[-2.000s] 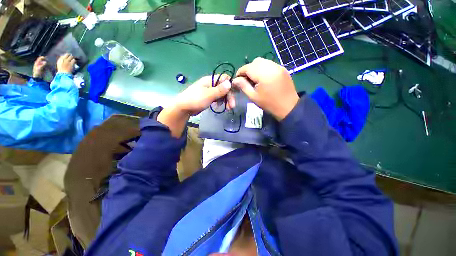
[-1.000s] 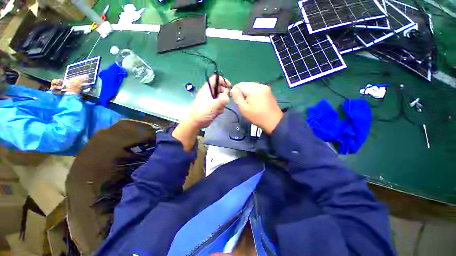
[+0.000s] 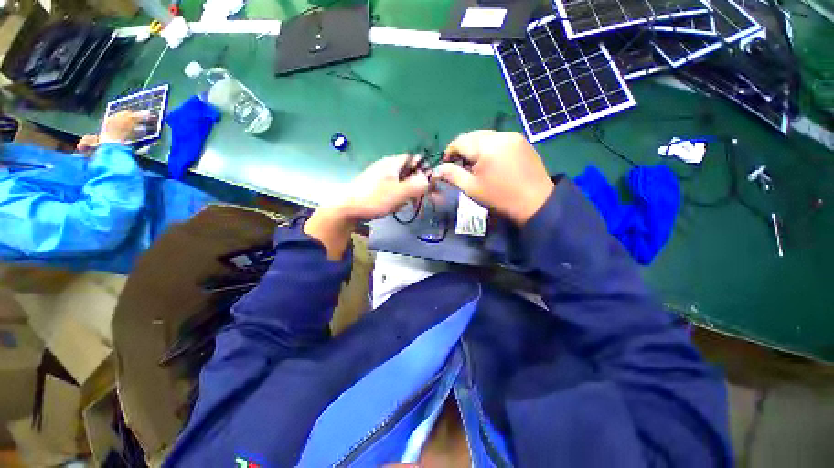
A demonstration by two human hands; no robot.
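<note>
A solar panel (image 3: 400, 239) lies back side up at the bench edge near my lap, with a white rating label (image 3: 471, 218) on it. A thin black output cable (image 3: 408, 216) rises from the panel into my hands. My left hand (image 3: 386, 189) pinches the gathered cable between thumb and fingers. My right hand (image 3: 501, 171) is closed on the same cable, touching or almost touching the left fingertips. The fingers hide most of the bundle, and I cannot tell whether a tie is on it.
A blue cloth (image 3: 640, 212) lies right of my hands. Overlapping solar panels (image 3: 562, 80) are at the far right. A plastic bottle (image 3: 240, 102) and small round cap (image 3: 340, 142) lie left. Another person's hand (image 3: 124, 125) holds a panel at far left. An open carton (image 3: 151, 302) stands beside me.
The cable loops that stood out above my left hand are now gathered low between both hands. My right hand has moved slightly up and right. The neighbour's panel now shows its front face.
</note>
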